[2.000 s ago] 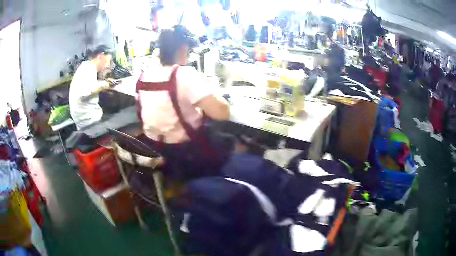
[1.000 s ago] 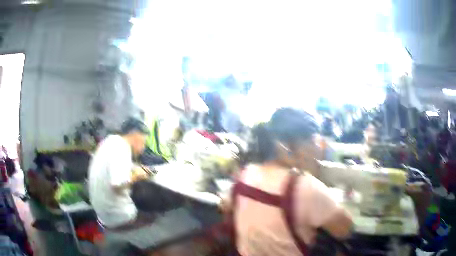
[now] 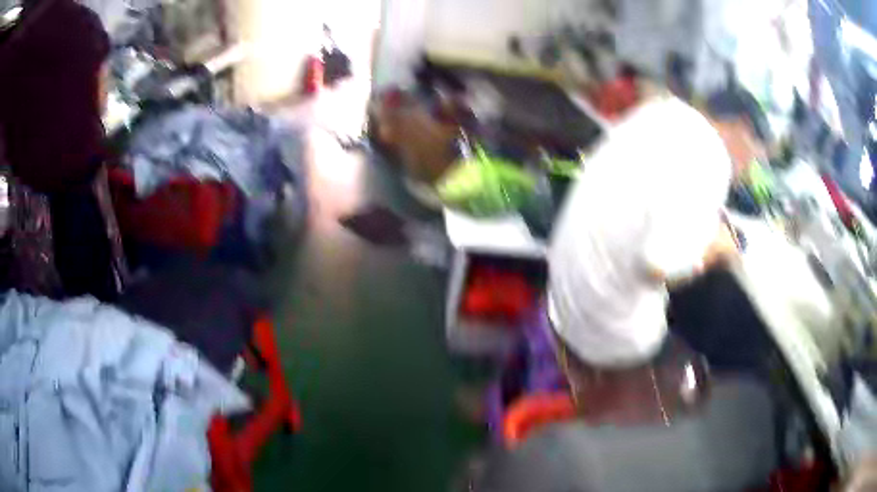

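Neither of my hands can be made out in the blurred head view. Nearest in front, a heap of pale blue cloth (image 3: 91, 394) lies at the lower left, beside a red crate or frame (image 3: 255, 413). Behind it, more pale blue cloth (image 3: 202, 144) is piled over a red crate (image 3: 183, 211). A grey cloth or surface (image 3: 625, 452) lies at the bottom right. A bright green bag or cloth (image 3: 490, 183) sits on a white cabinet (image 3: 495, 235) with red items inside.
A person in a white top (image 3: 639, 221) sits at a table on the right. A person in dark red (image 3: 53, 96) stands at the left. A green floor aisle (image 3: 361, 356) runs between them to a bright doorway. A red fire extinguisher (image 3: 313, 75) stands near it.
The view has swung left and down. The person in the pink top has left the picture. The white-topped person and green bag appear nearer, and the pale blue heaps have come into view.
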